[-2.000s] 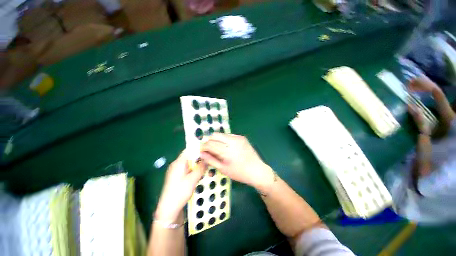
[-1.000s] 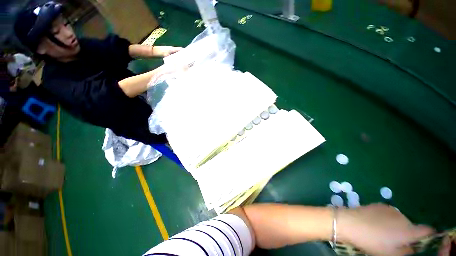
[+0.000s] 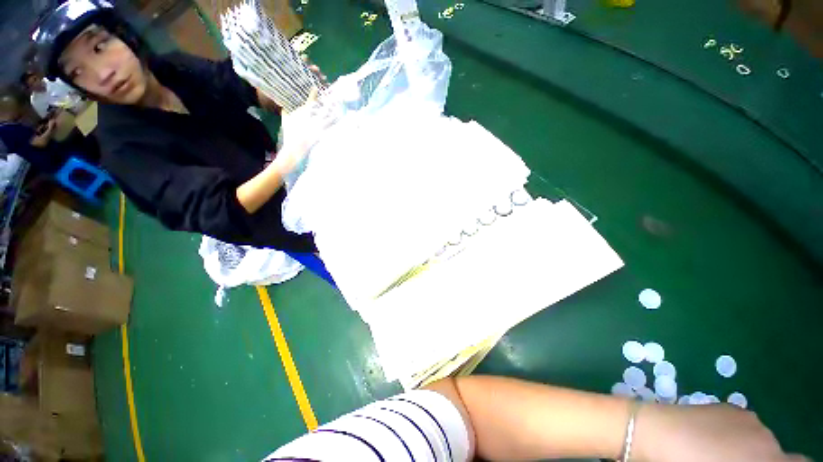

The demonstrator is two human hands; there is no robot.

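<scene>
My left hand (image 3: 713,435) is at the lower right, cut off by the picture's edge. Its fingers are out of view, so what it holds cannot be told. My right hand is not in view. Loose white discs (image 3: 665,386) lie on the green bench just above my left hand. Thick stacks of white sheets with yellow edges (image 3: 505,289) lie on the bench beyond my left forearm. A row of round shapes shows faintly between the stacks.
A person in a black top and dark helmet (image 3: 180,162) stands at the left, holding a fanned bundle of sheets (image 3: 266,59). A clear plastic bag (image 3: 406,77) lies by the stacks. Ring scraps (image 3: 729,52) lie across the bench. Cardboard boxes (image 3: 68,280) and a blue stool (image 3: 84,179) are at far left.
The die-cut sheet from the earliest frame is out of view after the view turned left. The other person has raised a fanned bundle. My left hand has moved further out at the lower right.
</scene>
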